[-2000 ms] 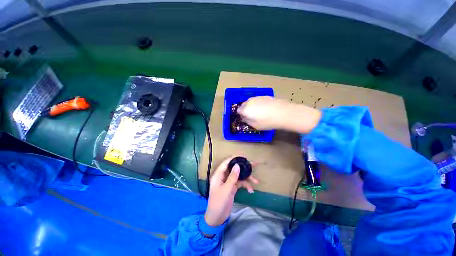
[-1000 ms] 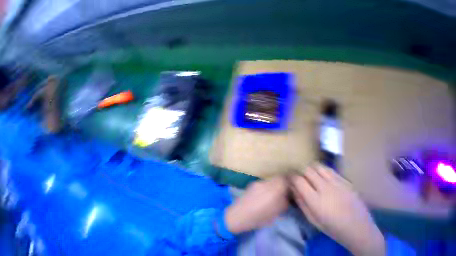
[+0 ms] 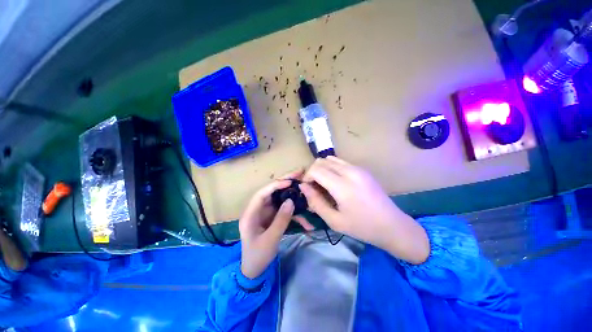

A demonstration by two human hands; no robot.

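Observation:
My left hand (image 3: 261,224) holds a small round black unit (image 3: 290,197) above the cardboard's front edge. My right hand (image 3: 344,201) is at the same unit, with its thumb and fingertips against the unit's right side; whether they pinch a screw is too small to tell. The electric screwdriver (image 3: 316,130), black with a white label, lies on the cardboard just beyond my hands. The blue parts bin (image 3: 183,126) holds a heap of bronze and silver screws (image 3: 226,128). Tiny dark screws are scattered on the cardboard between bin and screwdriver.
A black disc (image 3: 429,130) lies on the cardboard (image 3: 383,65) beside a glowing pink fixture (image 3: 474,123). A lamp (image 3: 552,68) stands far right. A black box unit (image 3: 139,188) with silvery film, an orange-handled tool (image 3: 56,197), a gridded tray (image 3: 31,201) and a person's arm (image 3: 12,253) are left.
My right hand has left the blue bin and come to the unit in my left hand. The view has swung right, showing the fixture, disc and lamp.

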